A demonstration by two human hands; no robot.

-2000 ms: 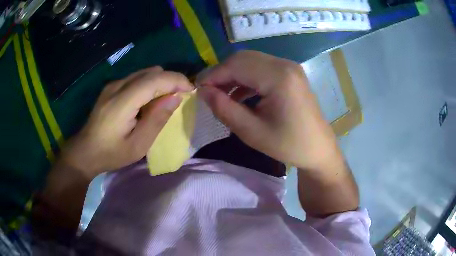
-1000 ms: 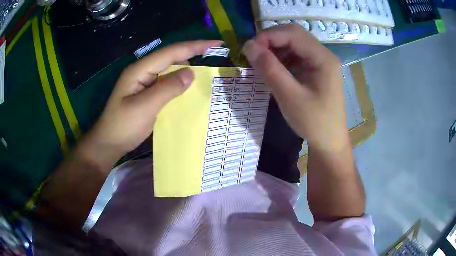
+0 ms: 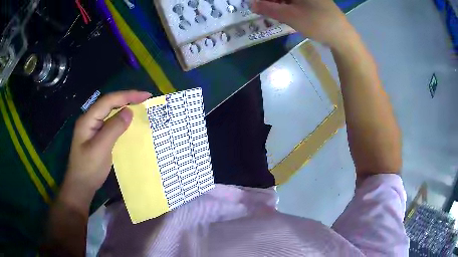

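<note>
My left hand (image 3: 103,133) holds the label sheet (image 3: 178,145) by its upper left corner, thumb on the yellow backing and fingers behind. The sheet's printed white boxes face up, above my lap. My right hand (image 3: 301,17) is reached out over the white foam tray (image 3: 188,59) at the top, partly cut off by the frame edge. Its fingertips are at the tray's right part, and whether they hold anything cannot be told. The tray has rows of pockets with silver-grey disc modules (image 3: 201,11).
The test fixture's round metal part (image 3: 47,69) is at the left on a black pad. A small white label (image 3: 91,100) lies near its edge. A purple pen (image 3: 120,37) lies beside yellow tape (image 3: 145,57). Pale floor with tape shows at right.
My right hand has left the sheet and moved up and away to the foam tray. My left hand still holds the sheet, now tilted. The view has shifted, bringing more of the tray in.
</note>
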